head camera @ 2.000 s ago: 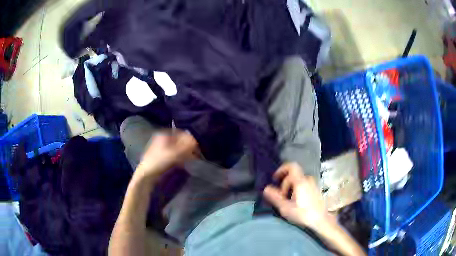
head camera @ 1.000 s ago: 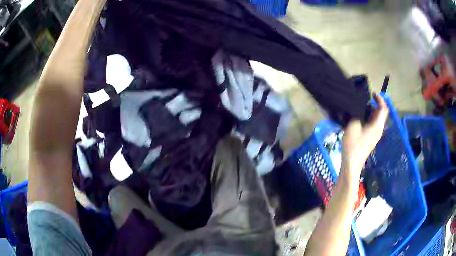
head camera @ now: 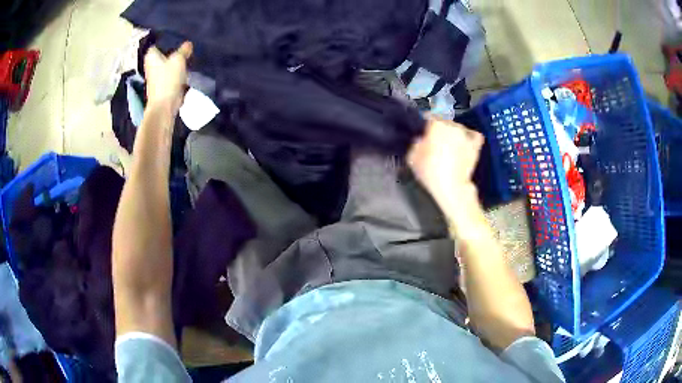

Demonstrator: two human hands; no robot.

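A dark navy garment point(head camera: 299, 97) is spread over my knees and stretched between my hands. My left hand point(head camera: 166, 73) grips its edge at the upper left. My right hand point(head camera: 446, 155) is closed on the end of a long dark sleeve-like part to the right. Under and beside it, a garment pile point(head camera: 434, 52) with grey and white panels shows at the upper right, and a white patch point(head camera: 198, 109) shows beside my left hand.
A blue perforated crate point(head camera: 621, 194) with red, white and light blue scraps stands at the right. Another blue crate point(head camera: 51, 166) is at the left, with dark cloth point(head camera: 82, 262) heaped over it. A wooden board point(head camera: 217, 345) is beside my thigh. A red stool point(head camera: 16, 78) stands far left.
My left arm has come back and down from the top left. My right hand has moved left and inward from the crate with the cloth. The garment now covers more of the pile.
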